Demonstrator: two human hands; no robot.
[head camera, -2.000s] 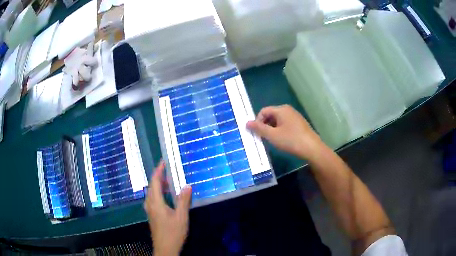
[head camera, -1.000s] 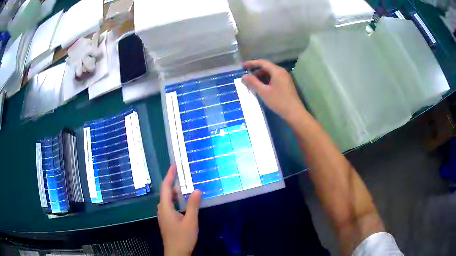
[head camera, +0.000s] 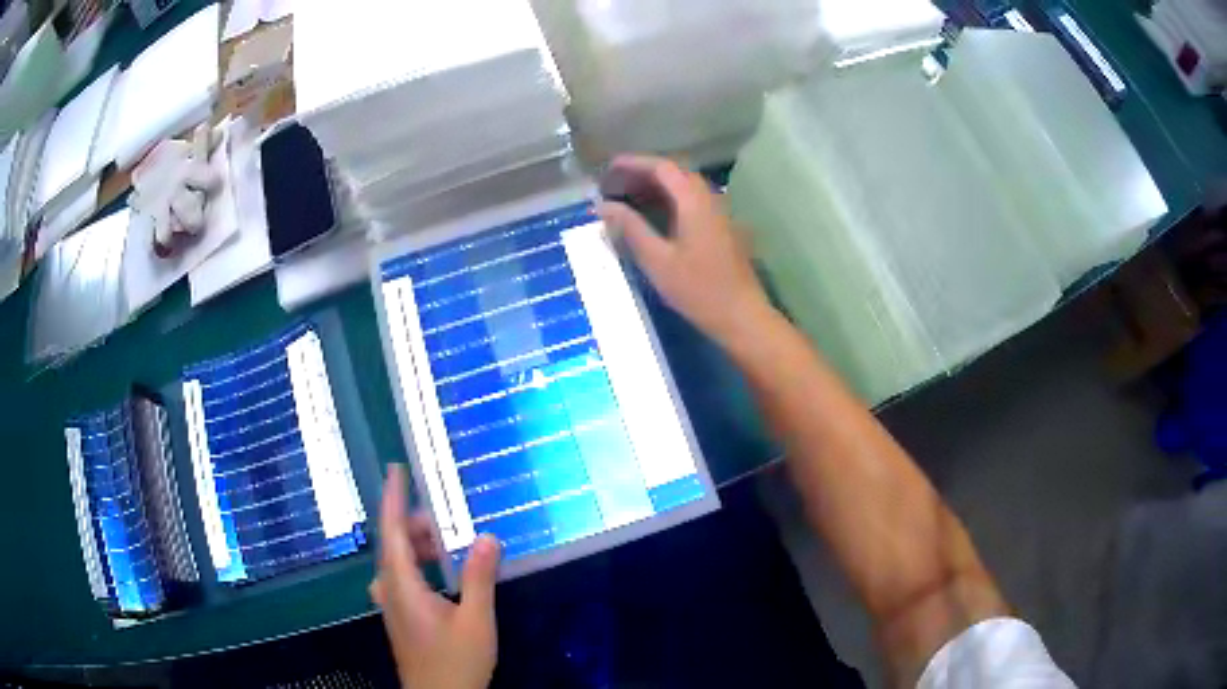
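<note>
A blue solar cell sheet with thin pale cross lines and white side strips lies in front of me on a slightly larger pale sheet. My left hand is at its near left corner, with thumb on the face and fingers along the left edge. My right hand is at the far right corner, with thumb and forefinger at the white strip. Both hands are bare and touch the panel. I cannot tell if the pale sheet is one layer or several.
Two piles of cell sheets lie at the left. A tall white sheet stack and a cloudy stack stand behind. Pale-green sheet stacks stand at right. A black phone and a crumpled glove lie at far left. The green bench's edge is near me.
My right hand has moved from the middle of the right edge to the far right corner. The cell sheet sits squarer on the pale sheet. The view has shifted slightly.
</note>
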